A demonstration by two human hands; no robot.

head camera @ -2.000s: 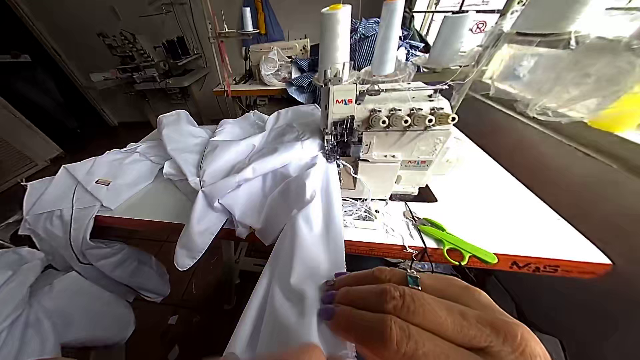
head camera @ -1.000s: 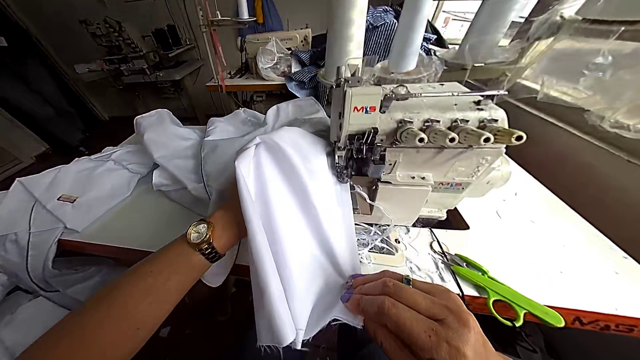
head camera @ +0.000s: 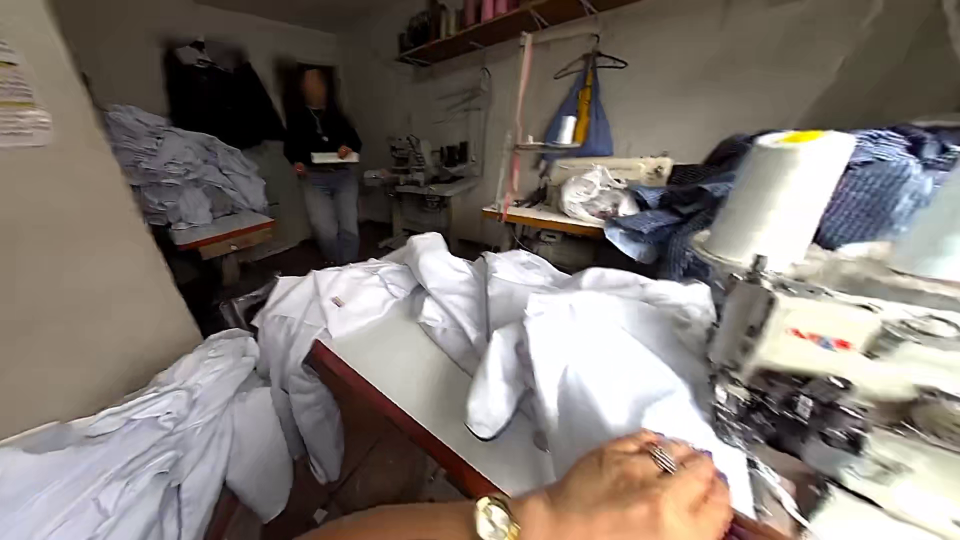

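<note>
My left hand point(head camera: 649, 484), with a ring and a gold-coloured wristwatch point(head camera: 495, 517), is at the lower right with its fingers curled over the near part of a white garment point(head camera: 600, 375). Just right of it stands a white overlock sewing machine point(head camera: 817, 337), blurred; the cloth reaches toward its needle area. The garment's sleeve point(head camera: 495, 390) lies on the table, and more of the white cloth spreads back and left, hanging over the table edge. My fingertips are partly hidden. My right hand cannot be made out.
The sewing table point(head camera: 420, 382) has a red-brown edge. White garments point(head camera: 150, 450) are heaped at lower left. A thread cone point(head camera: 780, 199) stands behind the machine. A person point(head camera: 322, 157) stands at the back near a garment pile point(head camera: 184, 169); another sewing table point(head camera: 547, 217) is behind.
The view has swung left. My left hand, behind the cloth a second ago, is now on top of it near the machine. My right hand and the green thread snips have left the view.
</note>
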